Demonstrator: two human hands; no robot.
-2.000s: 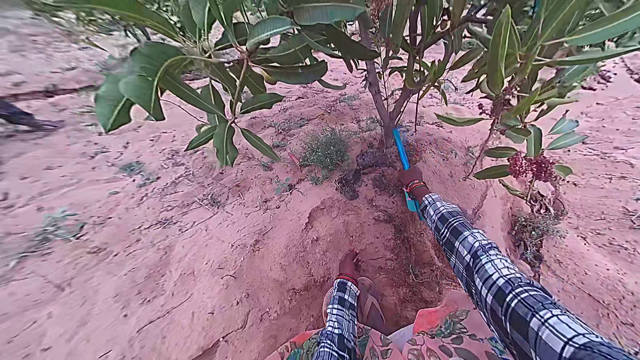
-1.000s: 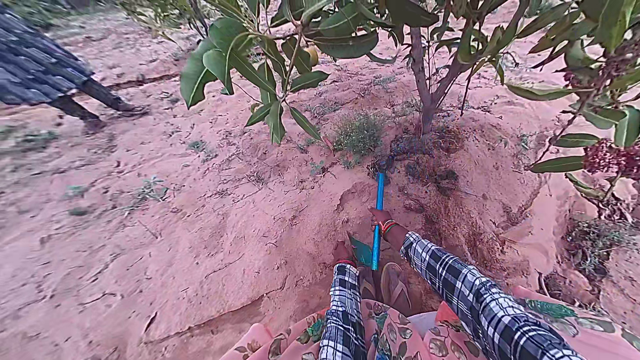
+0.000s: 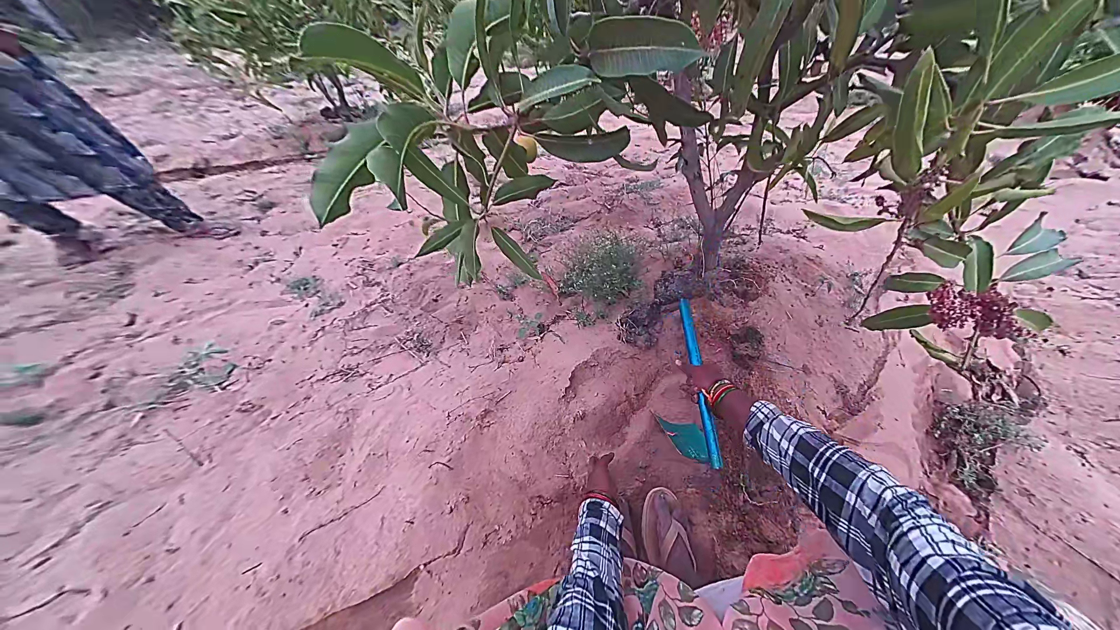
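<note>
My right hand (image 3: 703, 376), with bangles at the wrist, is closed around the blue handle (image 3: 691, 332) of a hoe-like tool. A flat green blade (image 3: 685, 439) sits at the handle's near end, low over the reddish soil. The handle's far end points to dark clods (image 3: 643, 322) beside the base of a small tree trunk (image 3: 711, 241). My left hand (image 3: 600, 465) is low, left of the blade and just beyond my sandalled feet (image 3: 669, 529); its fingers are small in view, and I cannot tell whether they are apart.
Leafy branches (image 3: 604, 87) hang over the far middle and right. A small green weed (image 3: 604, 267) grows left of the trunk. Dry weeds (image 3: 980, 437) and a reddish flower cluster (image 3: 976, 311) are at the right. Another person (image 3: 70, 149) in patterned cloth is at the far left.
The view has shifted. Since a second ago, the tool has moved from beside my feet toward the right, with my right hand still on its handle. The other person remains at the left.
</note>
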